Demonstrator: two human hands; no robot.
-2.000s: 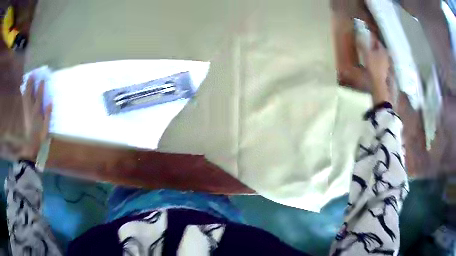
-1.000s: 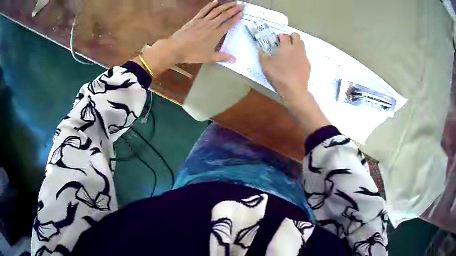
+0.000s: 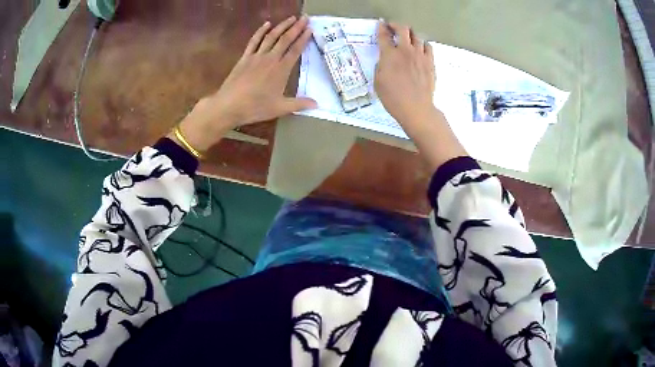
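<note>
The white paper pattern [image 3: 495,72] lies on the khaki fabric [image 3: 503,25]. A grey handled weight [image 3: 513,105] sits near its right end. A block weight [image 3: 343,68] with printed labels lies at its left end, between my hands. My left hand [image 3: 262,75] lies flat with spread fingers at the pattern's left edge, thumb on the paper. My right hand [image 3: 406,75] rests palm down on the pattern beside the block weight, fingertips at the paper's upper edge, holding nothing visible.
Khaki fabric flaps [image 3: 305,161] hang over the front edge of the brown wooden table [image 3: 158,57], also at the right. A whitish device [image 3: 103,8] with a cord stands at the upper left beside a fabric offcut [image 3: 39,43]. Black cables lie on the green floor.
My right hand came from the far right onto the pattern with the block weight, then let it go and shifted off it. My left hand stays at the pattern's left end.
</note>
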